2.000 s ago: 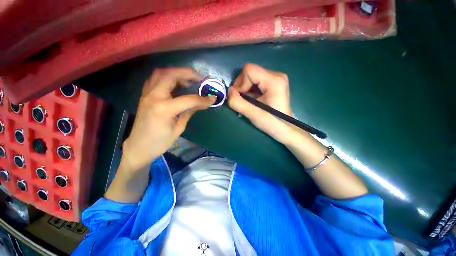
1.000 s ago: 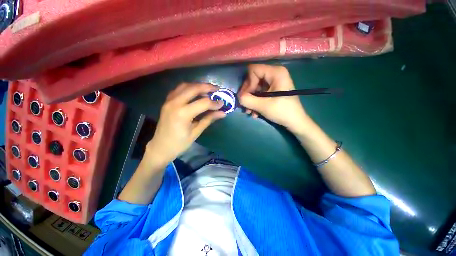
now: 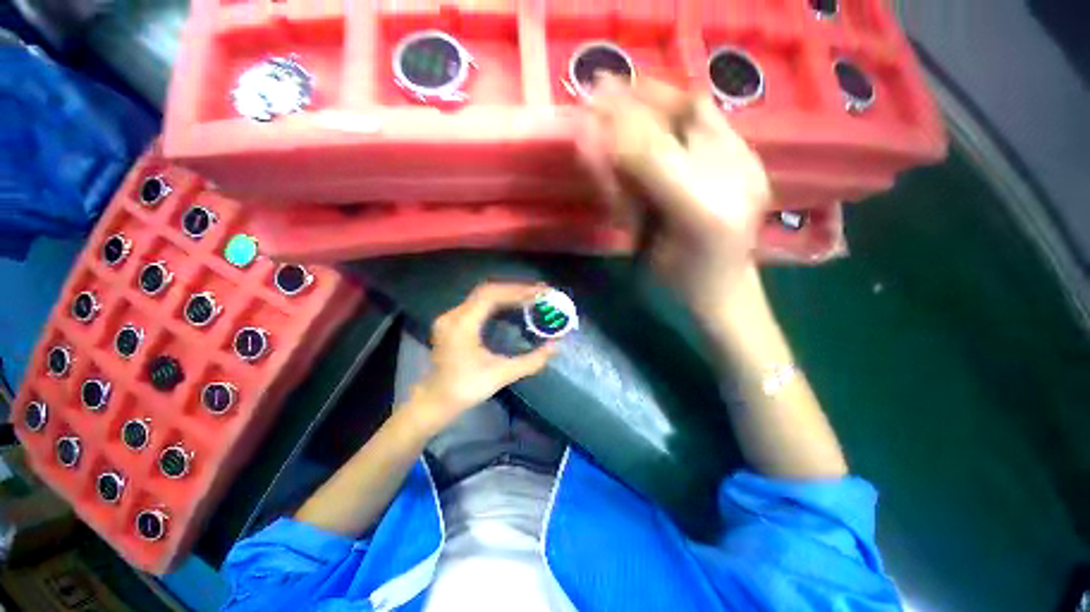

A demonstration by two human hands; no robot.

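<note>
My left hand (image 3: 473, 354) holds a round watch unit (image 3: 551, 313) by its edge between thumb and fingers, above the dark green mat. The watch has a silver rim and green marks lit on a black face. My right hand (image 3: 693, 179) is blurred and reaches over the front edge of the upper red foam tray (image 3: 478, 150). Its fingertips are at a pocket with a dark round watch (image 3: 601, 74); whether they grip it cannot be told. The thin dark tool cannot be made out.
A second red foam tray (image 3: 257, 448) with watches in square pockets lies lower left, one watch (image 3: 240, 249) lit green. Another foam layer (image 3: 478, 230) lies under the upper tray. Blue cloth (image 3: 60, 132) shows at upper left. The dark green mat (image 3: 944, 359) extends right.
My right hand has left the watch and moved up to the upper tray. My left hand still holds the watch, now lower. The view has shifted, showing the upper tray's pockets.
</note>
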